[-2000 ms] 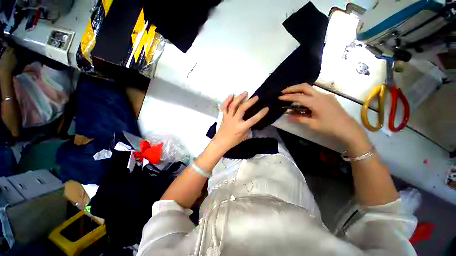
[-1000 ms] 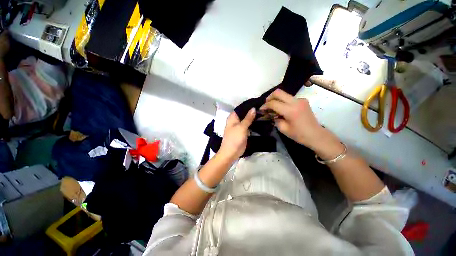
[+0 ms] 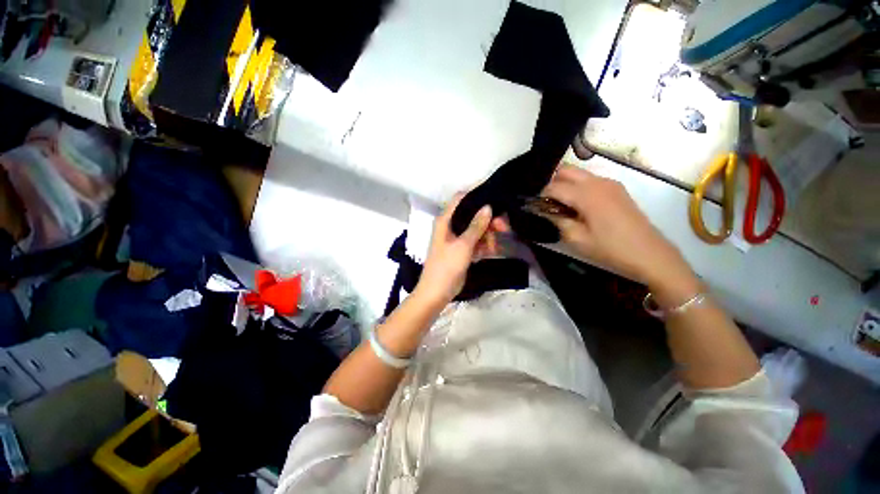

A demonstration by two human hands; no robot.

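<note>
A black fabric band [image 3: 558, 121] runs from the white table down over the wearer's lap, bent near its upper end. My left hand [image 3: 461, 249] pinches the band between thumb and fingers at the table's front edge. My right hand [image 3: 600, 220] is just right of it, closed around small dark thread snips [image 3: 548, 206] that point toward the band. The snips' tips are hard to make out against the black cloth. More black band [image 3: 494, 278] lies across the lap below the hands.
Scissors [image 3: 752, 198] with yellow and red handles lie right on the table, beside the sewing machine [image 3: 753, 34]. Black fabric pieces [image 3: 323, 34] and a striped box [image 3: 198, 68] are at upper left. Red scrap [image 3: 277, 291], grey box [image 3: 72, 396] and yellow-framed device [image 3: 147, 452] are lower left.
The band's upper end has moved left and up. My left hand went from spread on the band to pinching it. My right hand moved in to the left hand, then back right slightly, keeping the snips.
</note>
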